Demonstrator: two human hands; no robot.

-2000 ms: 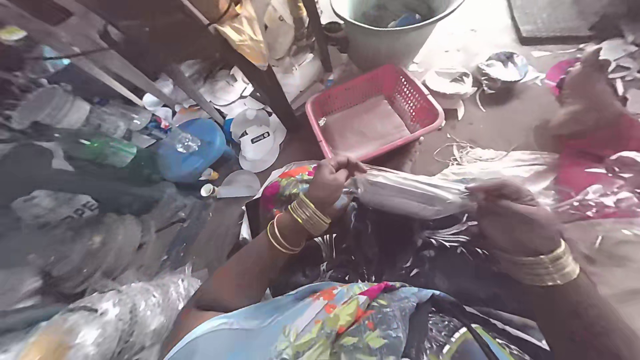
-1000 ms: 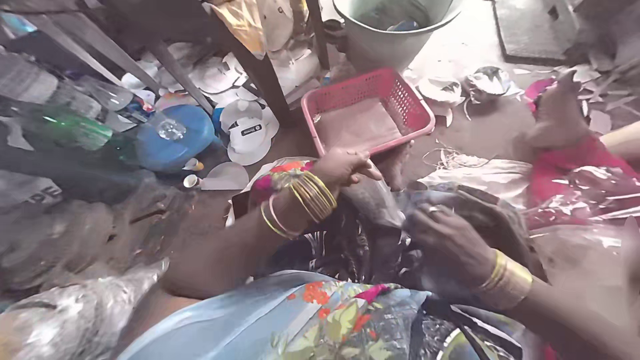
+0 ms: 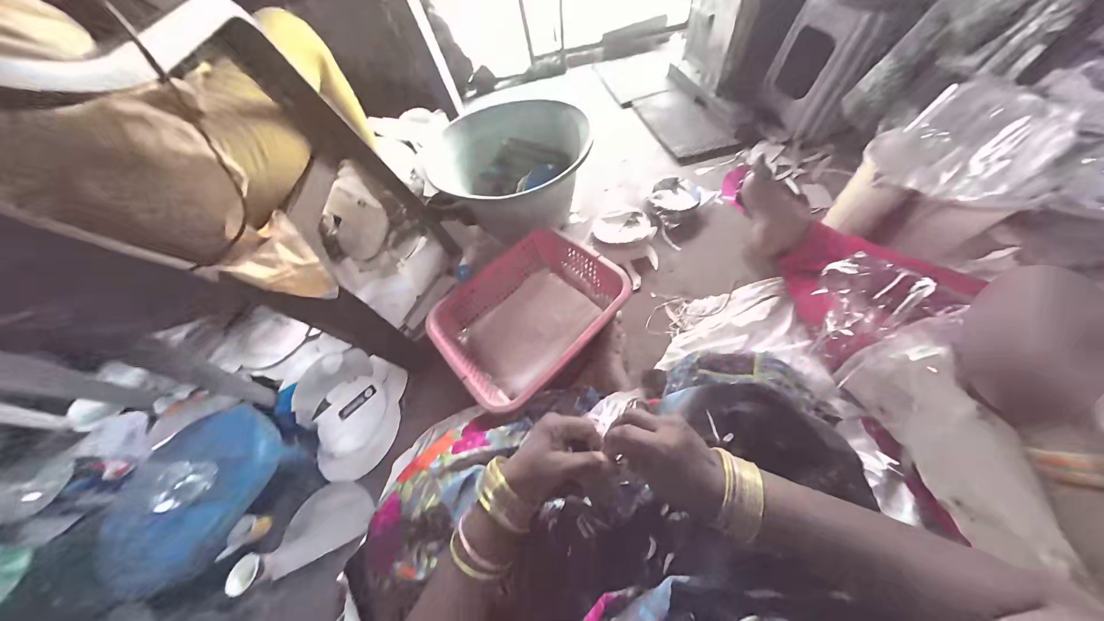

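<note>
My left hand (image 3: 559,457), with bangles at the wrist, is over my lap, its fingers closed on a small piece of thin, whitish plastic film (image 3: 614,410). Directly beside it, nearly touching, my right hand (image 3: 662,453) pinches the same film. Most of the film is hidden by the fingers. Under both hands lies dark cloth (image 3: 776,435) with small pale scraps on it. Just beyond the hands stands a pink plastic basket (image 3: 444,332) with a flat brownish base.
A pale green tub (image 3: 535,207) with things in it stands behind the basket. At left lie a blue container (image 3: 190,500) and white pieces (image 3: 358,423). Another person's leg in pink cloth (image 3: 871,259) and clear plastic sheeting (image 3: 992,138) are at right.
My hands, apart with a strip of plastic film stretched between them two seconds ago, have come together. The film is now bunched between the fingers. The view has shifted.
</note>
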